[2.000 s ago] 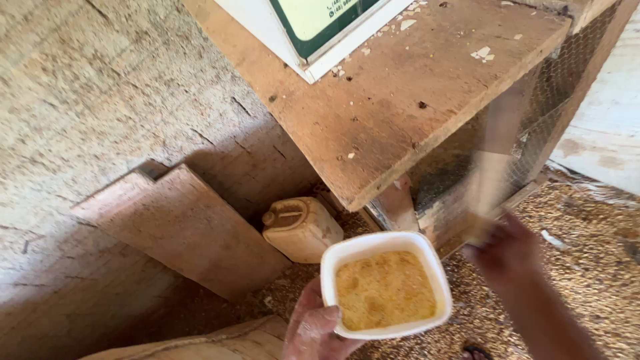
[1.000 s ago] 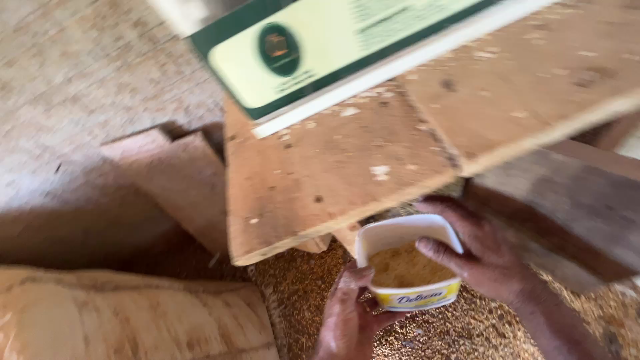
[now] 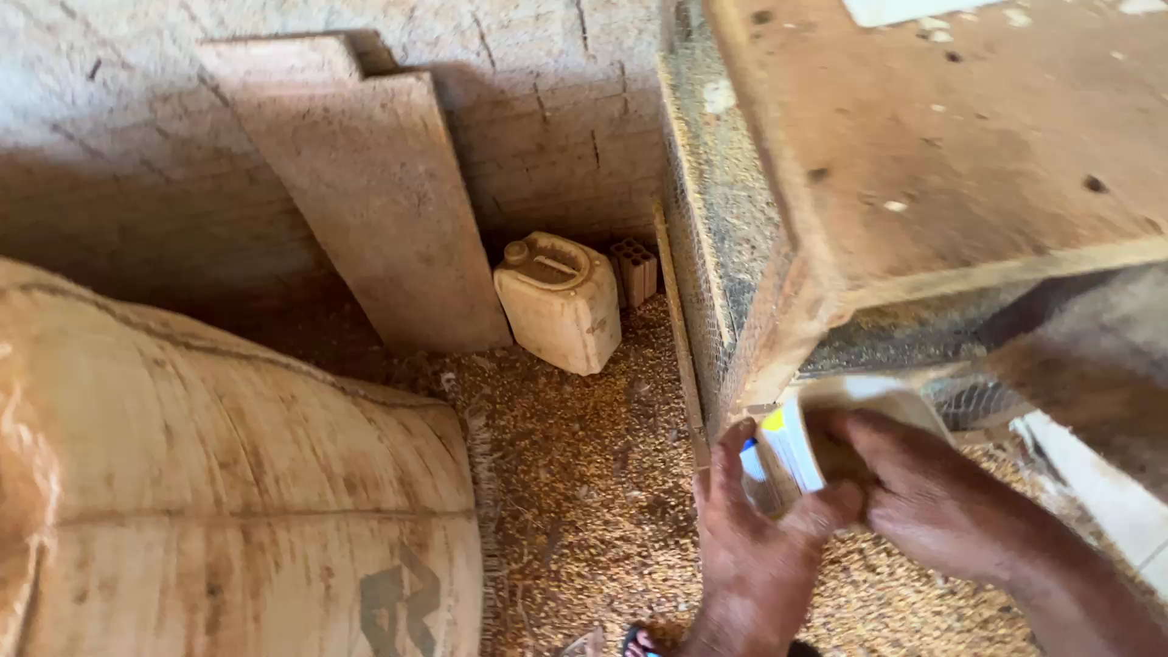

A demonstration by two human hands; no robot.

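Note:
A white plastic tub point(image 3: 803, 438) with yellow and blue print is tilted on its side below the corner of the wooden hutch top. My left hand point(image 3: 757, 547) grips its outer side and rim. The fingers of my right hand point(image 3: 922, 493) reach into the tub's mouth, with the thumb near the rim. The tub's contents are hidden by my right hand and by blur. Loose grain point(image 3: 876, 584) covers the floor beneath both hands.
The wooden hutch top point(image 3: 958, 155) juts out above, with wire mesh point(image 3: 703, 274) at its side. A large stained sack point(image 3: 274, 493) fills the left. A dirty plastic jerrycan point(image 3: 570, 310), a hollow brick point(image 3: 636, 272) and a leaning board point(image 3: 365, 182) stand by the wall.
Two seconds ago my left hand held the tub level, showing yellow meal inside, with my right hand apart from it. Now the tub is tipped and my right hand is in it. The view has swung.

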